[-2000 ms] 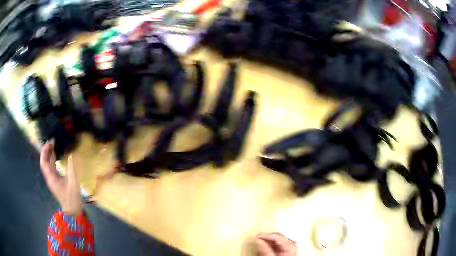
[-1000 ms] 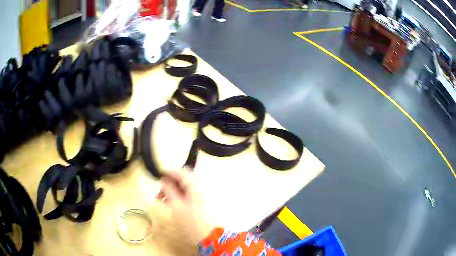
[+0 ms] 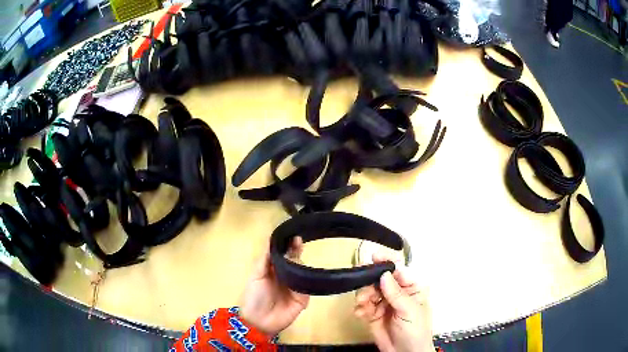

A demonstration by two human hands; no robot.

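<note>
A wide black headband (image 3: 330,281), a C-shape with its ends near each other at the right, is held over the table's near edge. My left hand (image 3: 273,297) holds its left curve, with fingertips showing inside the band. My right hand (image 3: 394,302) pinches the lower tip between thumb and fingers. Behind my right fingers lies a pale ring (image 3: 361,253), partly hidden. A loose pile of black headbands (image 3: 337,155) lies just beyond the held one.
Black headbands stand in a pile at left (image 3: 200,168) and in packed rows along the far side (image 3: 275,42). Coiled flat black bands (image 3: 544,168) lie at the right edge. A greyish calculator-like object (image 3: 116,80) and a speckled heap (image 3: 93,55) lie far left.
The view has swung back left from the coiled bands. My right hand was reaching near the coils; now both hands hold a headband. My left hand has come into view.
</note>
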